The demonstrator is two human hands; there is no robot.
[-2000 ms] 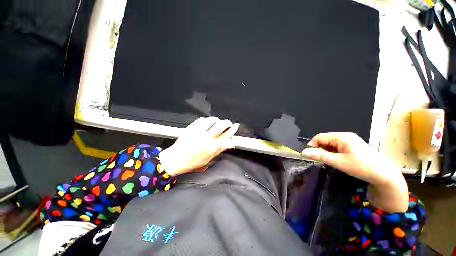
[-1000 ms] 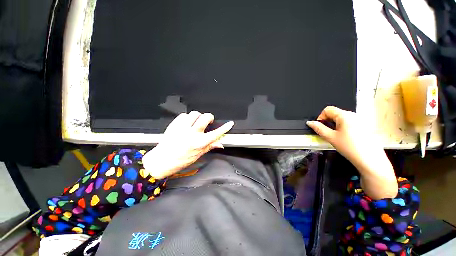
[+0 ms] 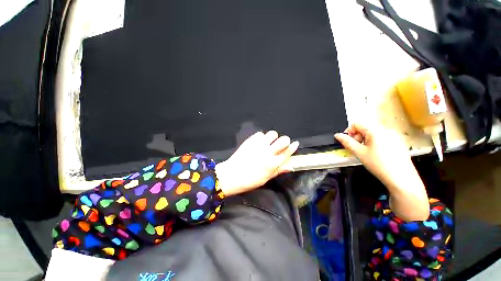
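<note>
A flat black notched panel (image 3: 214, 71) lies on the pale work board (image 3: 68, 110), its near edge along the board's front edge. Two greyish patches show near that edge; one (image 3: 161, 144) is in full view, the other is partly behind my left hand. My left hand (image 3: 261, 159) lies on the panel's near edge, fingers bent and close together. My right hand (image 3: 360, 140) pinches the panel's near right corner between thumb and forefinger; a narrow dark strip (image 3: 316, 148) runs along the edge between my hands. Whether the strip is separate cannot be told.
A yellow-orange glue squeeze bottle (image 3: 422, 101) lies right of the panel, its nozzle pointing toward me over the board's edge. Black straps (image 3: 393, 27) and a tangled black pile (image 3: 475, 44) are at the right. Black fabric (image 3: 19, 110) stands at the left.
The view has turned and shifted, so panel and bottle appear further left. My left hand has moved right along the near edge, closer to my right hand. My right hand has reached the corner.
</note>
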